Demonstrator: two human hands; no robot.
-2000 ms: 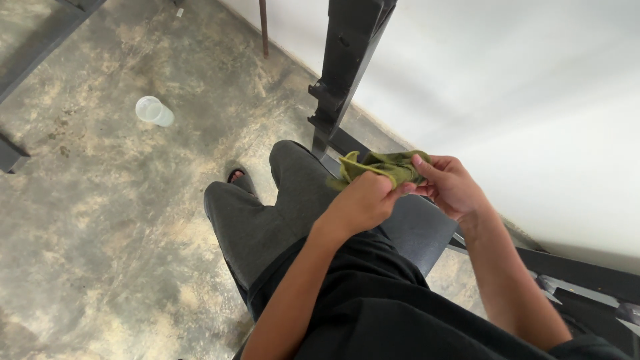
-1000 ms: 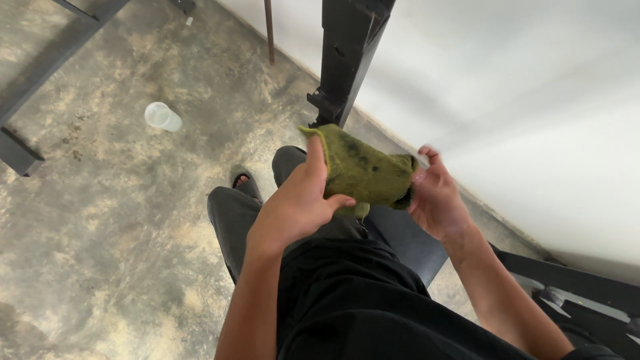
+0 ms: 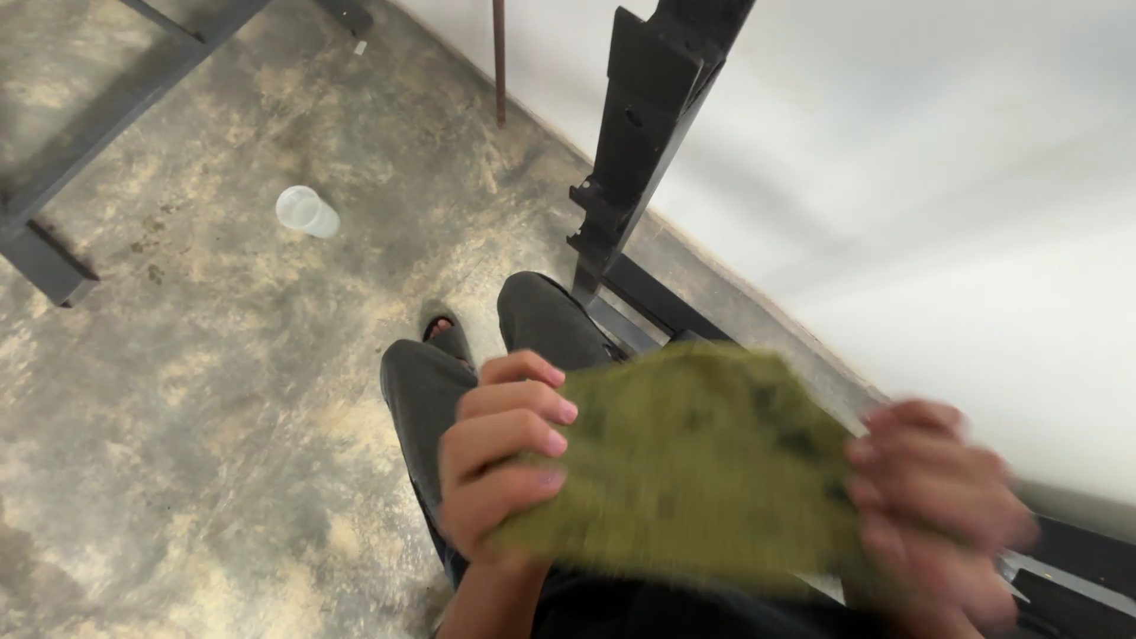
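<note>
An olive-green cloth (image 3: 701,470) with dark stains is stretched between my two hands above my lap. My left hand (image 3: 506,444) grips its left edge, the fingers curled over the front. At the cloth's right edge my right hand (image 3: 941,515) holds on, blurred by motion. Both thumbs are hidden. The lower edge of the cloth is blurred and covers part of my dark clothing.
A black metal upright (image 3: 648,133) stands in front of my knees beside the white wall (image 3: 932,177). A translucent plastic cup (image 3: 306,211) lies on the mottled concrete floor (image 3: 222,399). A dark metal frame (image 3: 124,124) is at upper left.
The cloth was bunched up between my hands two seconds ago, then partly opened out. Now it is spread wider, and my hands are farther apart.
</note>
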